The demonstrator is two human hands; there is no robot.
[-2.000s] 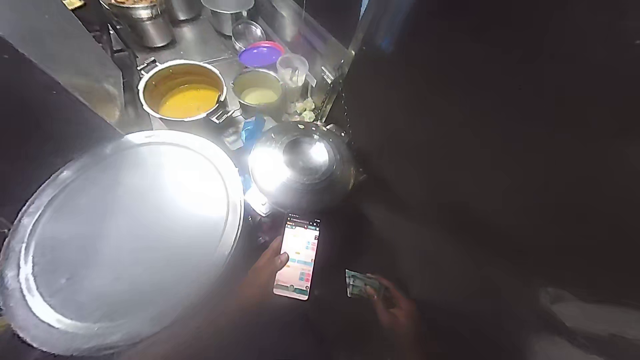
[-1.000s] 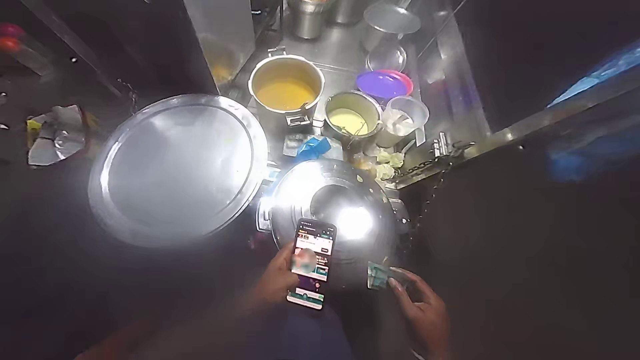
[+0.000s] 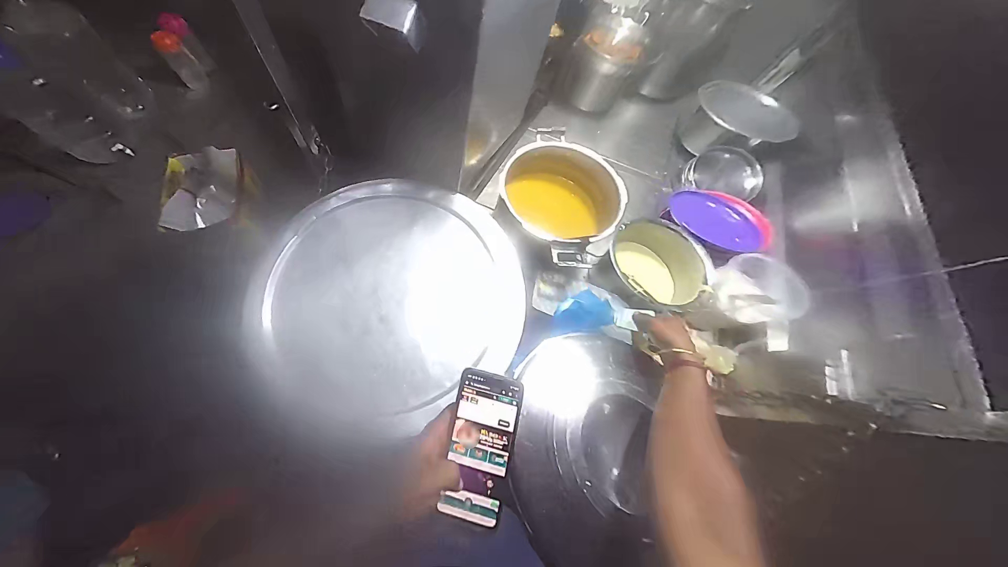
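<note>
My left hand (image 3: 437,465) holds a smartphone (image 3: 482,447) upright with its lit screen toward me, low in the middle. My right hand (image 3: 669,332) reaches forward over the far side of a large shiny metal vessel (image 3: 622,441), beside a blue plastic bag (image 3: 584,312). Its fingers are partly hidden, and a small flat pale thing shows at their tips; whether they hold it is unclear. Just beyond are a pot of pale yellow liquid (image 3: 646,272) and a handled metal pot of orange-yellow liquid (image 3: 555,201). A broad round metal tray (image 3: 354,307) lies left of the phone.
On the metal counter (image 3: 827,315) stand a purple plastic lid or plate (image 3: 718,220), a clear plastic jug (image 3: 768,291), a glass bowl (image 3: 726,173) and a metal container (image 3: 598,67). A crumpled packet (image 3: 201,189) and a bottle with an orange cap (image 3: 179,57) are at the left.
My right hand, earlier near the phone with a greenish banknote-like paper, has moved forward toward the blue bag. My left hand still holds the phone. The view has shifted left.
</note>
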